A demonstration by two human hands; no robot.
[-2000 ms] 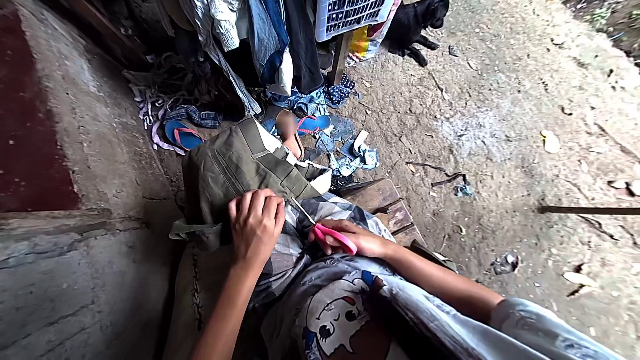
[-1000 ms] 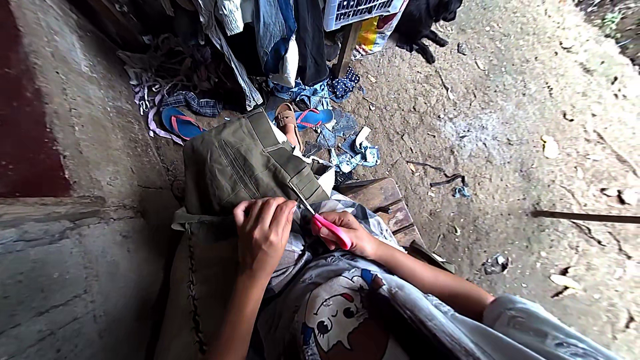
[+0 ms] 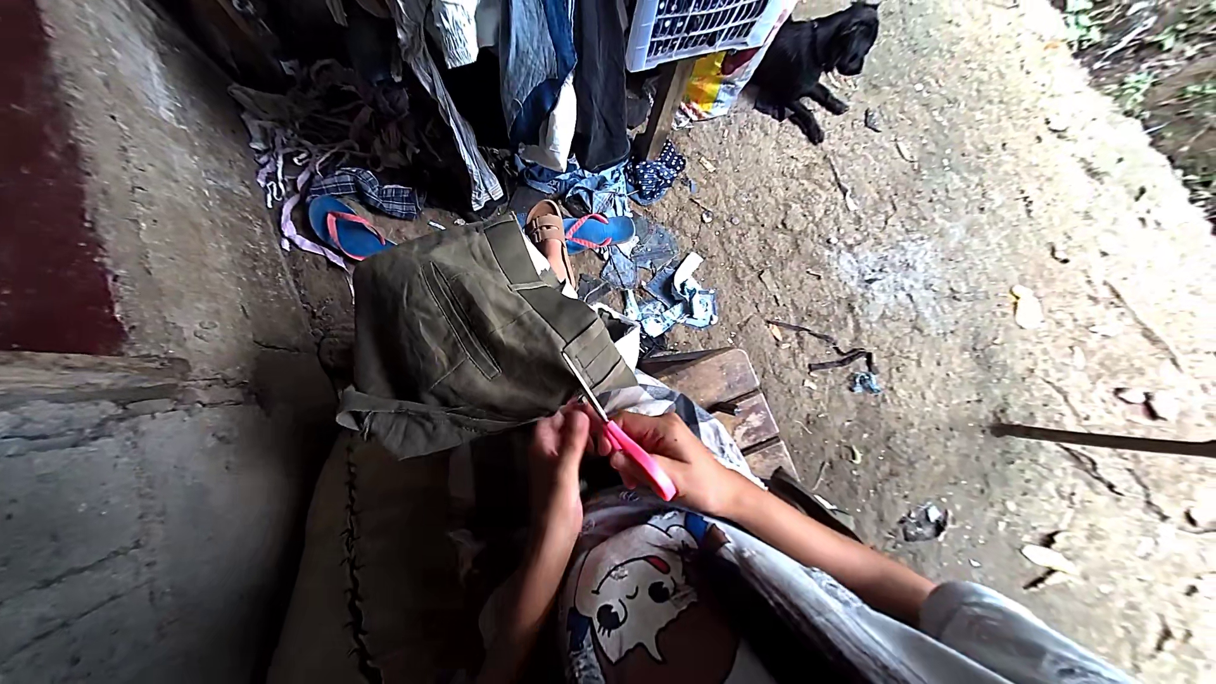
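Olive-green trousers (image 3: 446, 328) lie across my lap, their waistband with belt loops toward the right. My right hand (image 3: 665, 461) grips the pink handles of a pair of scissors (image 3: 638, 458); the metal blades point up and left over the edge of the waistband. Close beside it, my left hand (image 3: 562, 446) pinches the lower edge of the cloth near the blades. How far the blades are apart is hard to tell. Parts of the fingers of both hands are hidden.
A wooden bench (image 3: 712, 380) is beside my lap. Ahead are blue flip-flops (image 3: 344, 228), a foot in a brown sandal (image 3: 546, 228), cloth scraps (image 3: 689, 299), hanging clothes (image 3: 532, 66) and a white plastic crate (image 3: 698, 33). A black dog (image 3: 807, 62) lies behind; a concrete wall (image 3: 85, 494) stands left.
My left hand has moved right along the cloth, close to the scissors and my right hand. The trousers have shifted and their folds differ.
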